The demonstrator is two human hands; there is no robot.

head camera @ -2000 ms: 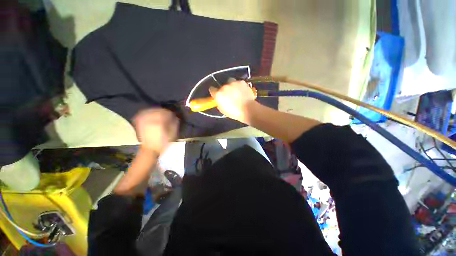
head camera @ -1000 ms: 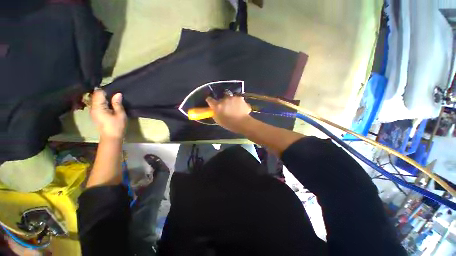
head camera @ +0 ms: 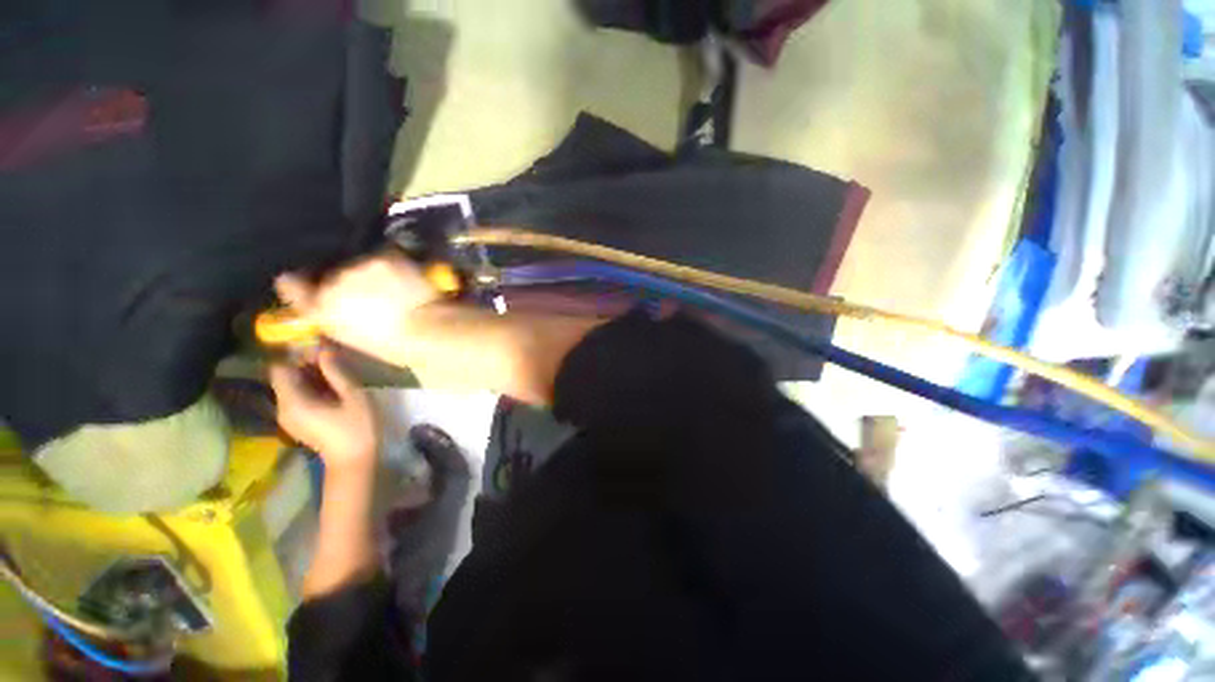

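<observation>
A black garment panel (head camera: 746, 220) lies on the pale green table cover, with a narrow maroon strip (head camera: 845, 237) along its right edge. My right hand (head camera: 377, 309) is blurred and closed around the orange-yellow handle of the steam iron (head camera: 429, 224), which is over the left part of the panel. The iron's plate is largely hidden by my hand. My left hand (head camera: 324, 406) is just below the handle, at the table's front edge, fingers bent. Its fingertips are blurred, and I cannot tell whether they hold the cloth.
A black and maroon cloth heap (head camera: 173, 227) covers the table's left. A tan hose (head camera: 746, 284) and a blue hose (head camera: 919, 386) run from the iron to the right. Dark cloth (head camera: 666, 16) lies at the back. A yellow cover (head camera: 233, 533) with a second iron is at lower left.
The iron and my right hand have moved left along the panel. My left hand has moved down and slightly right. The view has shifted, so the panel appears farther right.
</observation>
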